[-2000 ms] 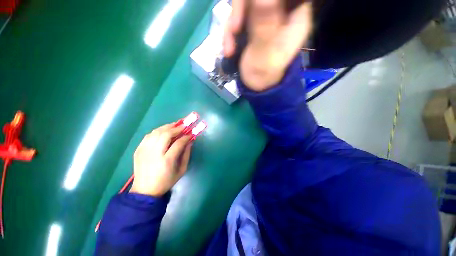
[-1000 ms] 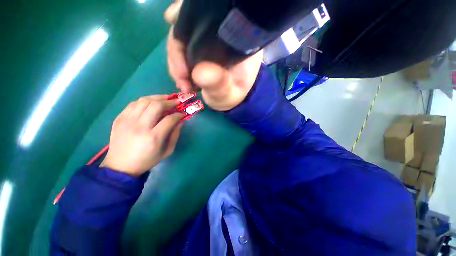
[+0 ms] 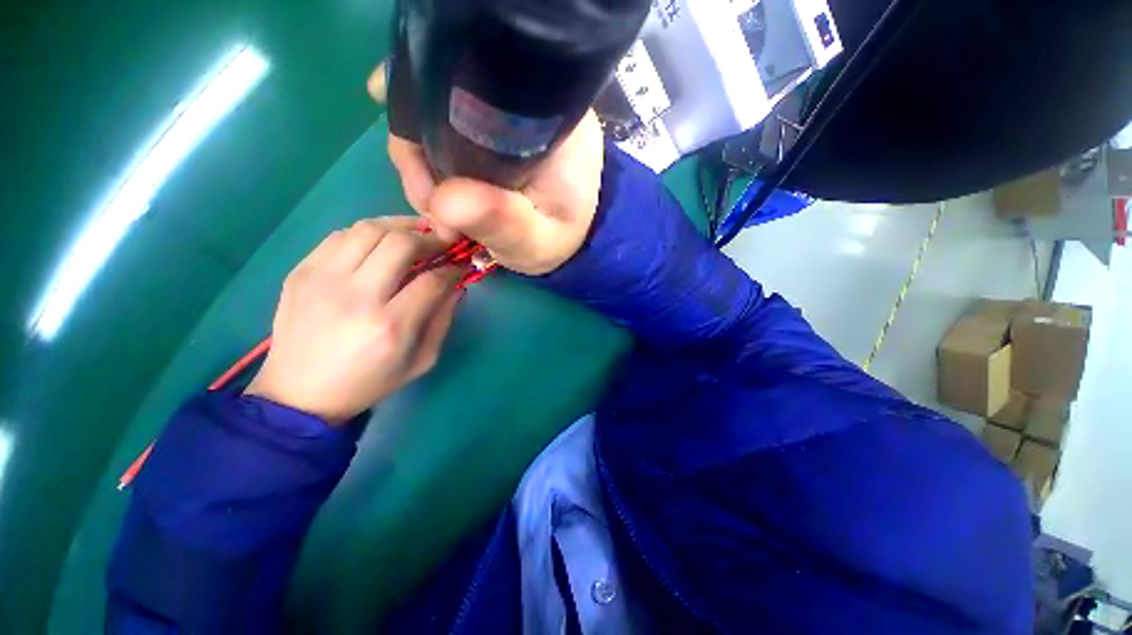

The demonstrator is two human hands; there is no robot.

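Observation:
My left hand [image 3: 354, 320] holds a red cable clamp [image 3: 469, 261] by its arms, over the green bench. The clamp's pale end shows between my fingertips and my right hand. A red cable lead [image 3: 236, 366] runs from under my left hand down to the left. My right hand [image 3: 515, 213] is shut around a black electric screwdriver [image 3: 497, 87] with a pale label, held upright above the clamp. The screwdriver's bit is hidden behind my right hand.
A white-grey screw feeder [image 3: 708, 68] stands beyond my right wrist. A large black object [image 3: 968, 99] fills the upper right. The green bench [image 3: 236, 236] reflects a ceiling tube light. Cardboard boxes [image 3: 1049, 354] are on the floor at right.
My right hand first brought the screwdriver from the feeder to the clamp. Since then the screwdriver has become more upright and closer over the clamp, which my hand now partly covers.

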